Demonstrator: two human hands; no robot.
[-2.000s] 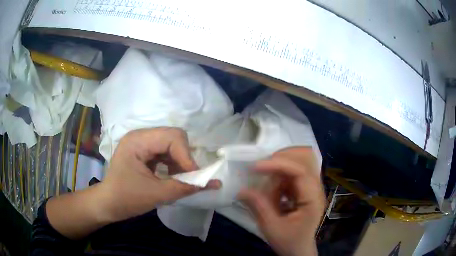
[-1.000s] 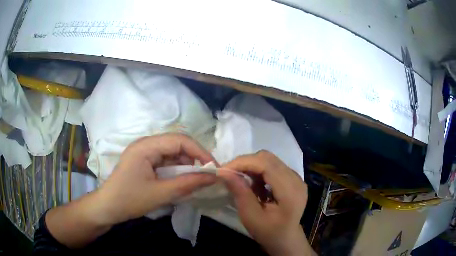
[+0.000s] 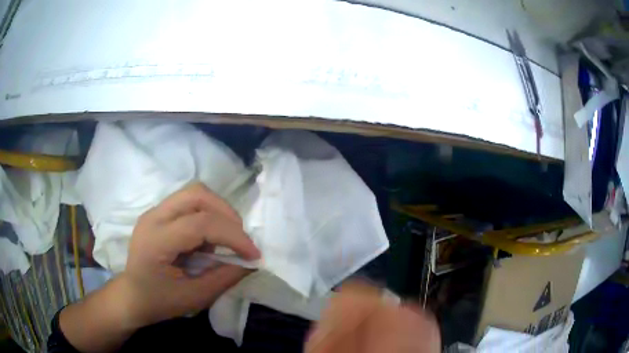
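Observation:
A white garment part (image 3: 296,214) lies bunched over my lap in front of the worktable, with a loose flap hanging toward the right. My left hand (image 3: 190,258) pinches a narrow folded edge of the white cloth between thumb and fingers. My right hand (image 3: 376,320) is blurred at the bottom edge, apart from my left hand. Its fingertips do not show clearly, so I cannot tell whether it holds anything.
The white worktable (image 3: 276,89) with printed scale lines crosses the top. Thin metal snips or tweezers (image 3: 527,79) lie on it at right. White cloth (image 3: 34,207) hangs at left by a yellow bar (image 3: 38,162). A cardboard box (image 3: 534,289) stands at lower right.
My right hand has moved off the cloth edge, down and to the right. My left hand keeps its pinch. The flap has opened out to the right, and the view has shifted.

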